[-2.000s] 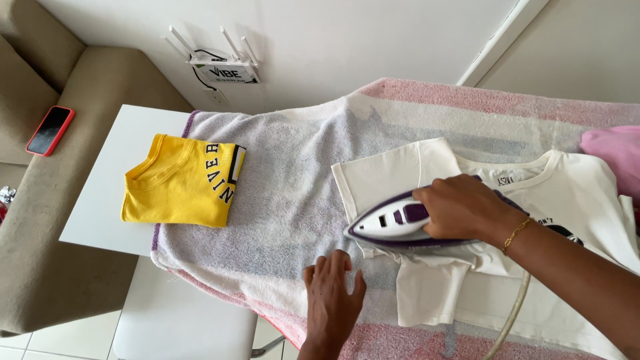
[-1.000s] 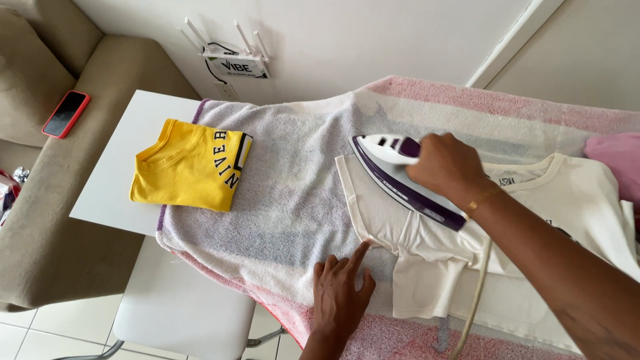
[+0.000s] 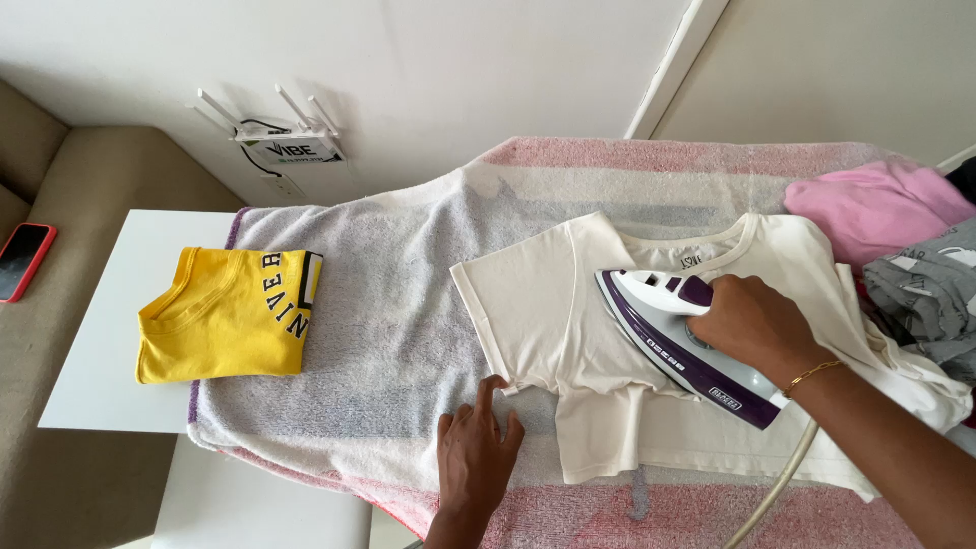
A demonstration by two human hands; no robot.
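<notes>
A cream short-sleeved T-shirt (image 3: 526,305) lies spread on a striped towel (image 3: 381,305) that covers the table. My right hand (image 3: 751,324) grips the handle of a white and purple steam iron (image 3: 679,343), whose soleplate rests on the shirt below the neckline, tip toward the upper left. With its index fingertip my left hand (image 3: 480,450) touches the lower corner of the sleeve hem; the other fingers are spread over the towel. A folded yellow T-shirt (image 3: 221,320) with dark lettering sits at the left end, partly on the towel.
The iron's cord (image 3: 778,480) runs down toward the bottom edge. Pink cloth (image 3: 884,202) and grey printed cloth (image 3: 926,290) are heaped at the right. A router (image 3: 290,145) hangs on the wall. A phone (image 3: 24,259) in a red case lies on the sofa (image 3: 107,183); a white seat (image 3: 259,496) stands below.
The iron in my right hand has moved from the sleeve onto the shirt's body, to the right. My left hand stays near the sleeve hem.
</notes>
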